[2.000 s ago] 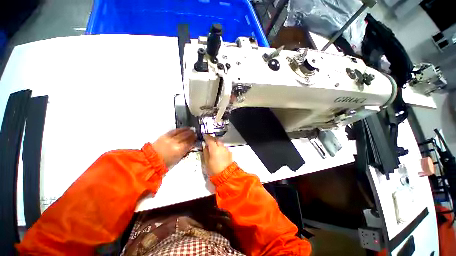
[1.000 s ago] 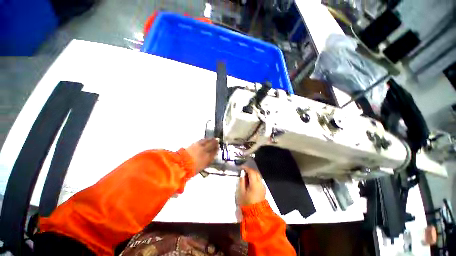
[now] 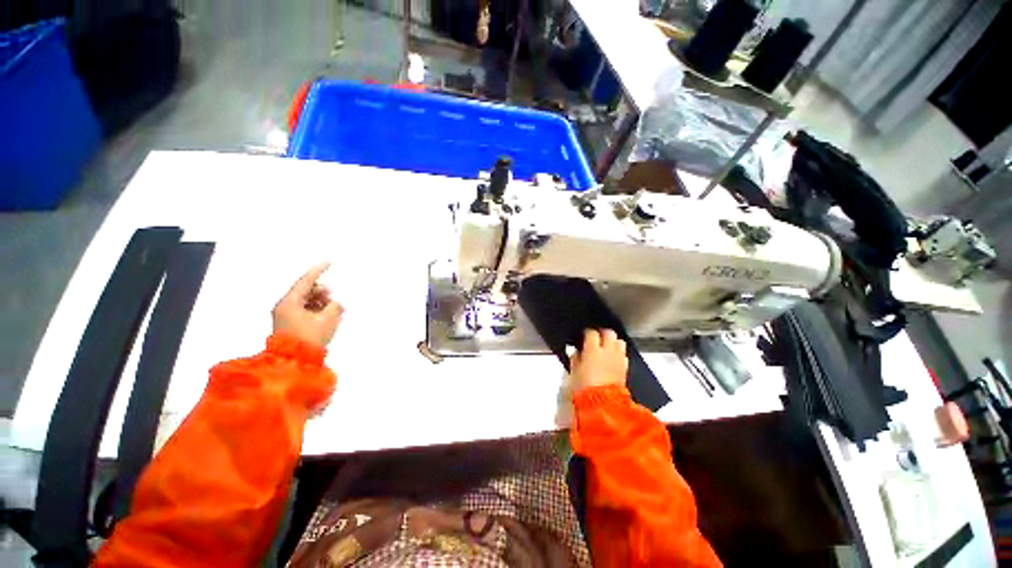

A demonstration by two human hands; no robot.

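Observation:
The cream-white sewing machine stands on the white table, its presser foot above the grey needle plate with no strip visible under it. Black cut panels lie right of the needle, partly under the arm. My right hand is on their front part, fingers bent down; whether it pinches them is hidden. My left hand is over the table left of the machine, fingers partly spread, nothing seen in it. Long black strips lie at the left table edge.
A blue plastic bin is behind the table. Thin metal tools lie right of the panels. Stacked black pieces lie on the side at right. Black thread cones stand in the right background.
The strip seen beside and behind the machine head is gone from there. My left hand has moved left from the needle. My right hand has moved right onto the panels. The view has shifted.

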